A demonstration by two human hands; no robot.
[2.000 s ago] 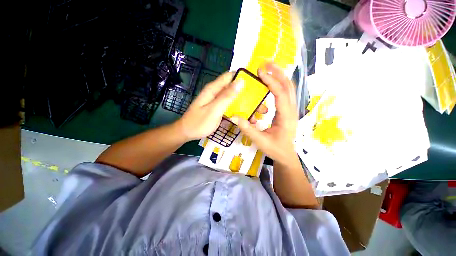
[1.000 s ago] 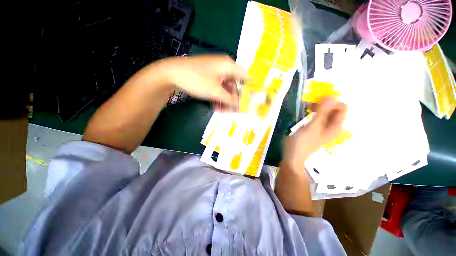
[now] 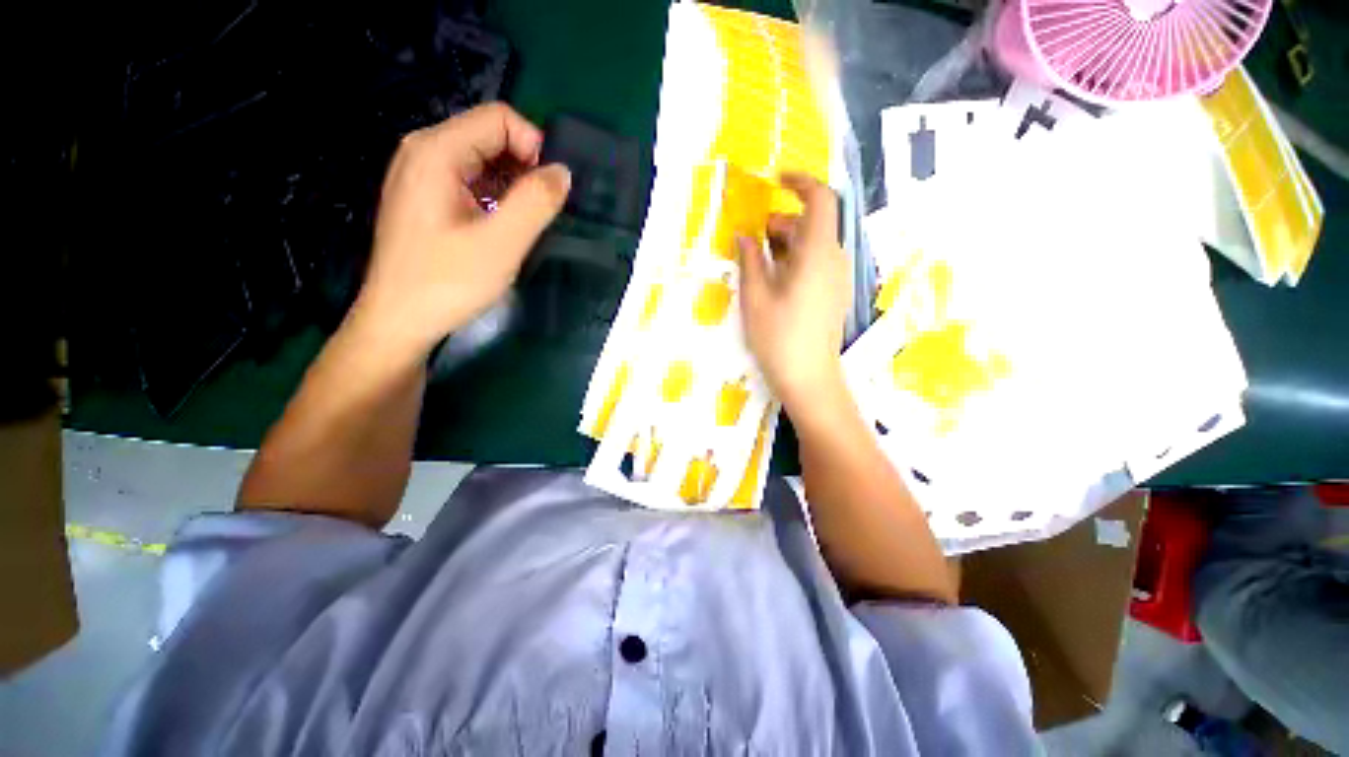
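Note:
The sticker sheets (image 3: 684,333) lie in a long overlapping stack in front of me, with rows of yellow pieces on white backing. My right hand (image 3: 795,289) is over the stack and pinches a yellow sticker (image 3: 746,204) between thumb and fingers. Part of that sticker still lies against the sheet. My left hand (image 3: 462,222) is raised at the left, above the edge of the black faceplates (image 3: 222,192). Its fingers are curled, with something dark between or behind them. I cannot tell if it holds a faceplate. A faint, blurred dark shape (image 3: 589,170) shows beside it.
A wide white pile of backing sheets (image 3: 1095,311) lies at the right with a yellow heap (image 3: 947,362) on it. A pink fan (image 3: 1139,37) and more yellow sheets (image 3: 1265,170) are behind. A cardboard box (image 3: 1043,621), a red stool (image 3: 1169,569) and a person's grey-clothed leg (image 3: 1280,592) are below right.
The yellow-covered faceplate held in both hands two seconds ago is gone from them. My left hand has moved left to the black pile. My right hand moved to the white pile, then back to the sheets.

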